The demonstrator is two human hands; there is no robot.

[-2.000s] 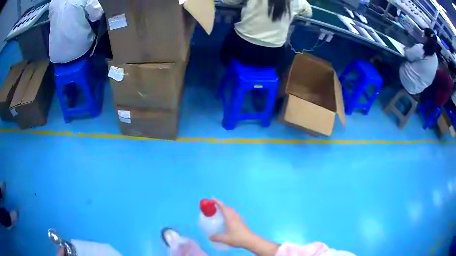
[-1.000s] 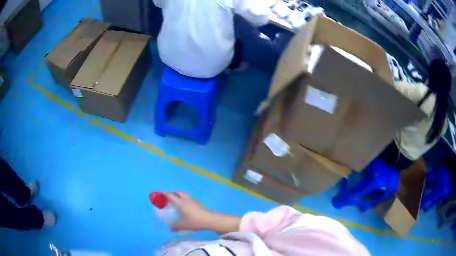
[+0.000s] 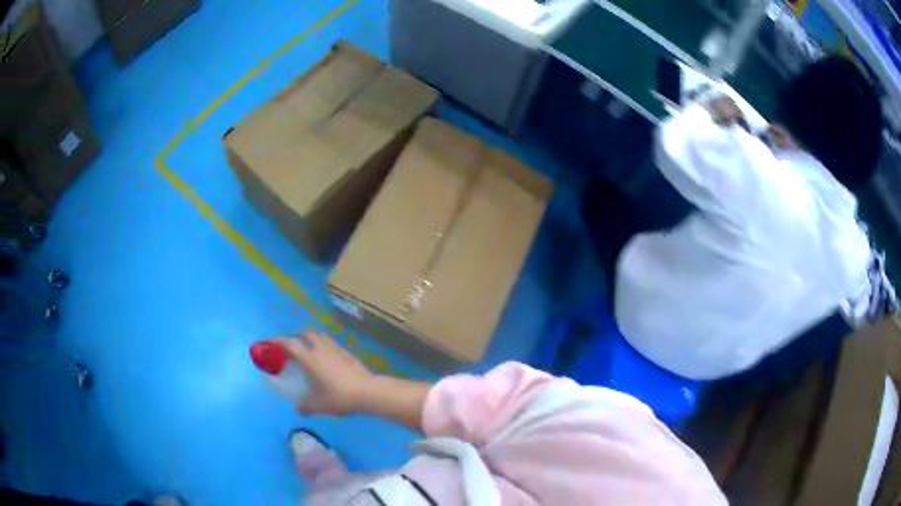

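Observation:
My right hand [image 3: 331, 376], bare, with a pink sleeve, is closed around a translucent white refill bottle [image 3: 292, 383]. The bottle is held above the blue floor, below and left of the middle of the view. Its red cap [image 3: 268, 357] points to the left. My fingers and palm hide part of the bottle. My left hand is not in view.
Two closed cartons [image 3: 450, 237] [image 3: 326, 138] stand on the floor ahead. A person in white [image 3: 736, 242] sits on a blue stool [image 3: 652, 380] at the green-topped bench [image 3: 617, 49]. Another carton [image 3: 850, 425] is at the lower right. Stacked cartons [image 3: 44, 109] stand far left.
The view has turned left along the line, and the floor cartons are nearer. The bottle stays in my right hand. The silver-topped object at the lower left has left the view.

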